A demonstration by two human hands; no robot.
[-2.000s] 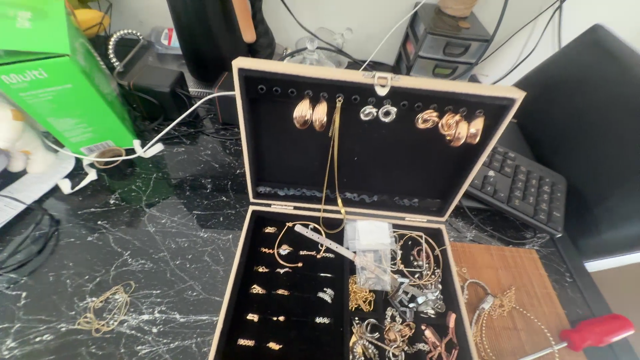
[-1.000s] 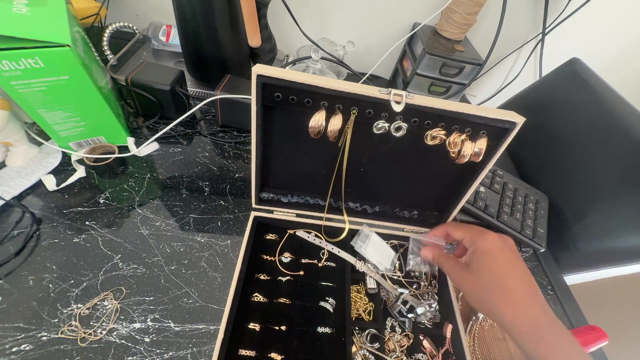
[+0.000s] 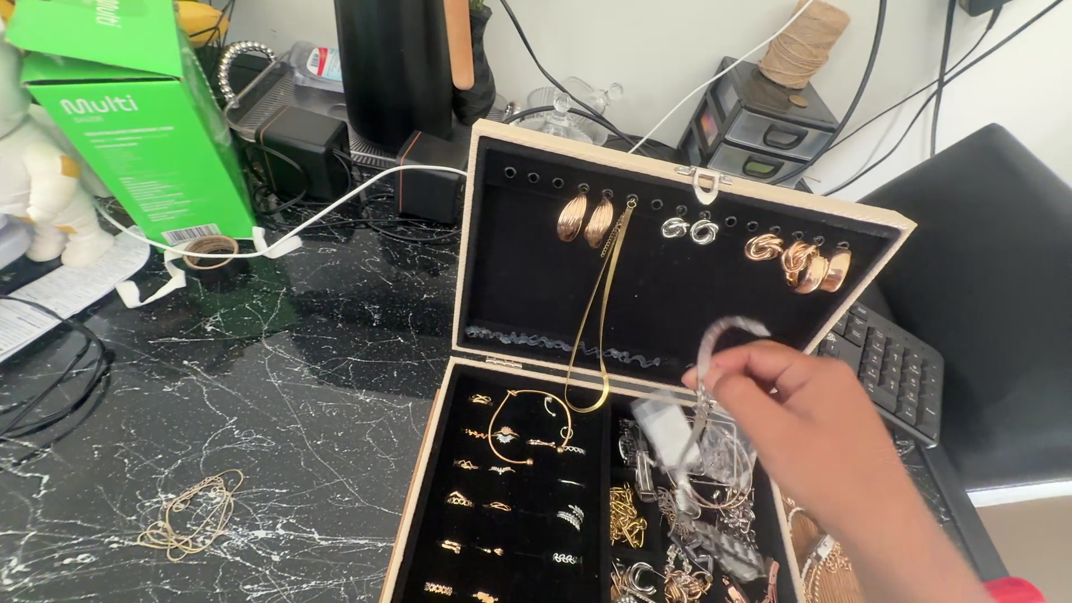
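Note:
My right hand (image 3: 787, 402) pinches a silver-coloured bracelet or watch band (image 3: 708, 360), blurred, above the right compartment of an open jewellery box (image 3: 459, 335). Below the fingers lie a small clear plastic bag (image 3: 666, 429), a heap of silver-coloured jewellery (image 3: 695, 536) and a gold chain (image 3: 626, 515). Rings sit in rows on the left, and a gold open bangle (image 3: 494, 419) rests over them. From the lid hang a flat gold necklace (image 3: 605, 335), rose-gold earrings (image 3: 572, 219) and silver knot earrings (image 3: 703, 232). My left hand is out of view.
On the black marbled table are a thin tangled cord or chain (image 3: 191, 519), a tape roll (image 3: 211, 251) and a green box (image 3: 142, 142). Behind stands a small drawer unit (image 3: 754, 126) with twine (image 3: 804, 46). A keyboard (image 3: 888, 368) lies right, near beaded jewellery (image 3: 825, 561).
My right hand has come in from the right, first at a small plastic bag, now gripping the silver band. That band lay across the box earlier and is now lifted.

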